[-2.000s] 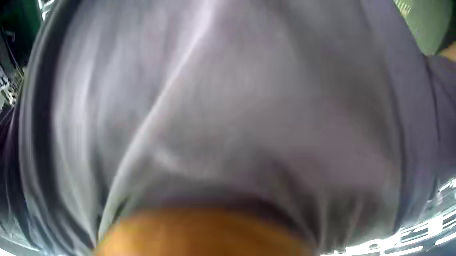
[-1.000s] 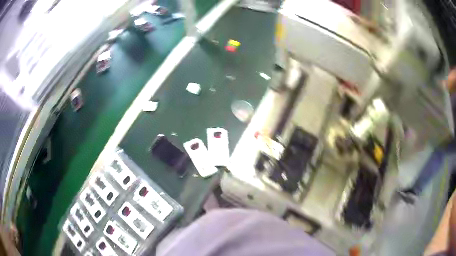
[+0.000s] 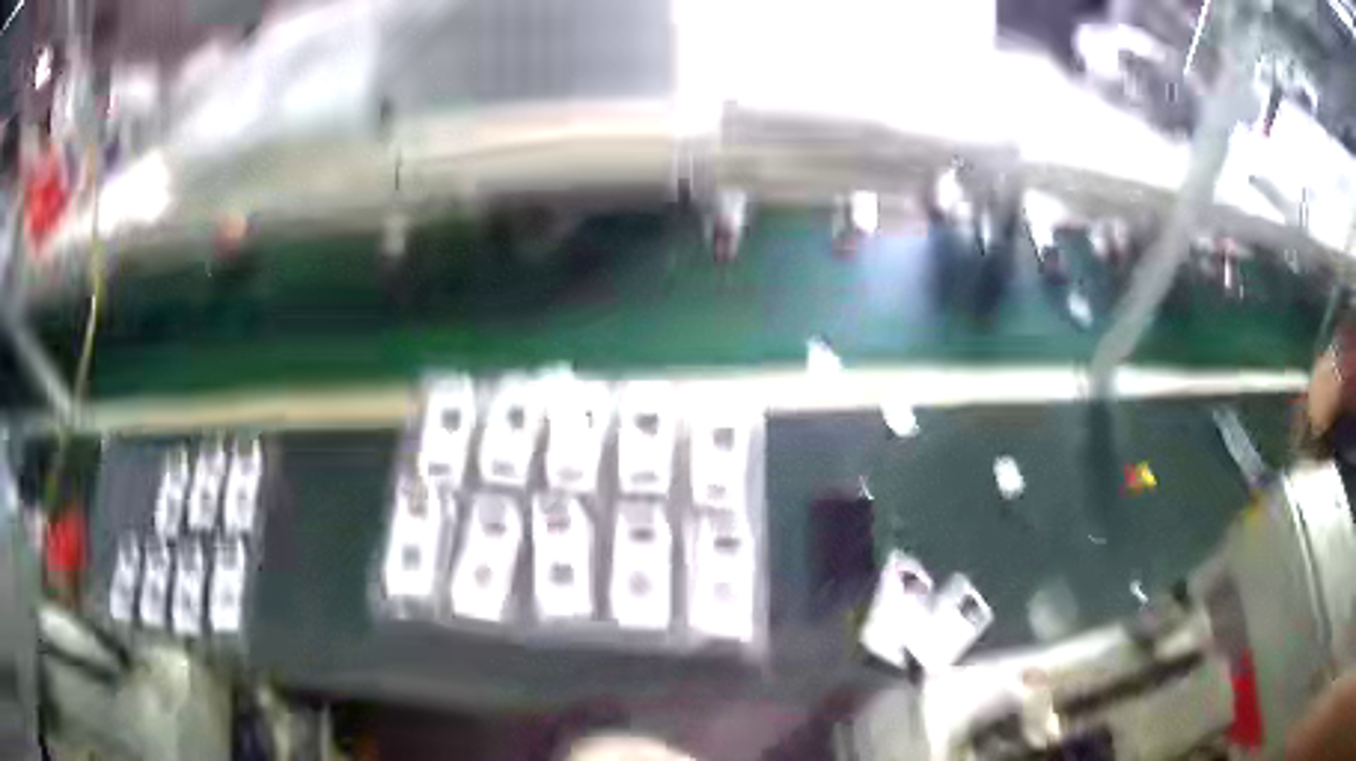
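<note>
No task is given. White phone housings stand in two rows in a clear blister tray (image 3: 574, 636) on the dark bench; the picture is blurred. Two loose white housings (image 3: 897, 607) lie touching or overlapping near the machine. A dark phone-like slab (image 3: 843, 538) lies between them and the tray. My left hand is not visible. A blurred skin-toned patch is cut off at the bottom right edge; it may be my right hand, and its fingers cannot be made out. A pale blurred shape at the bottom centre cannot be identified.
A smaller-looking tray (image 3: 182, 625) of housings lies at left. A green conveyor belt (image 3: 580, 320) with small items runs behind a pale rail (image 3: 1011, 384). The off-white machine (image 3: 1108, 669) stands at lower right. A clear cup (image 3: 1053, 610) and small scraps lie beside it.
The view has swung from my clothing, past the machine, to the trays and belt. The machine has shifted to the lower right edge. No handling is visible.
</note>
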